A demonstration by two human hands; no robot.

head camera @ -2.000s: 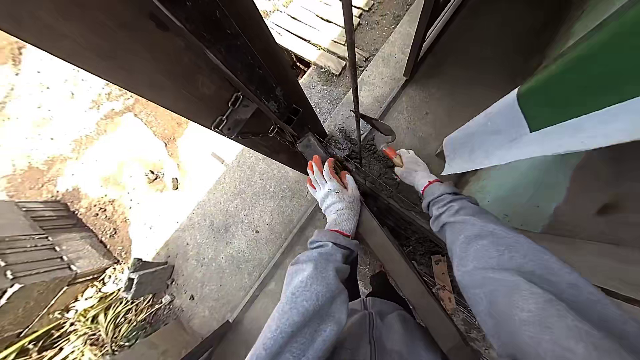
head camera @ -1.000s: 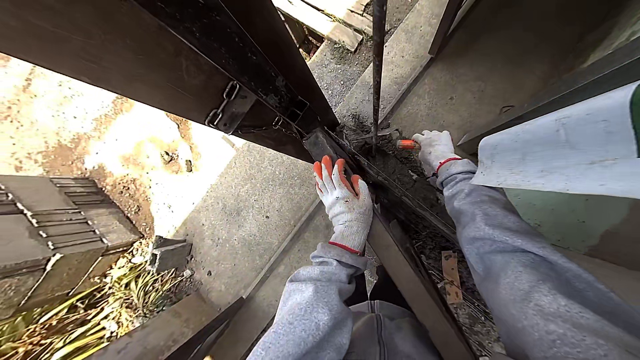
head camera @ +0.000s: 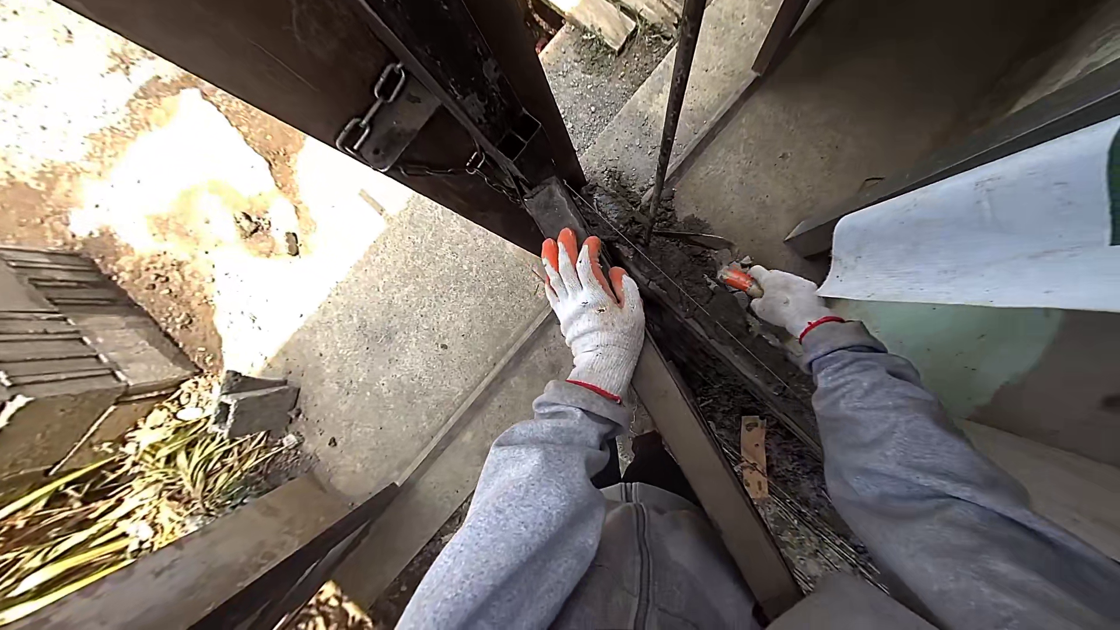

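My left hand (head camera: 598,306), in a white glove with orange fingertips, rests on the end of a long metal beam (head camera: 700,464), with nothing gripped. Farther right my right hand (head camera: 783,297), gloved alike, is closed around a trowel (head camera: 742,280); its orange handle end shows. A thin blade edge (head camera: 696,238) lies in the dark wet mortar or mud left of that hand, close to an upright rebar rod (head camera: 674,114). A thin string or wire (head camera: 669,278) runs between my hands along the dark trench.
A metal gate panel with a chain (head camera: 372,109) stands at upper left. Concrete blocks (head camera: 66,324) are stacked at far left, with a broken block (head camera: 254,404) by dry leaves. A white and green sheet (head camera: 980,223) hangs at right. A perforated strip (head camera: 753,457) lies in the trench.
Two seconds ago the trowel's blade stood raised beside the rod; now it is low at the mud. My left hand has stayed on the beam.
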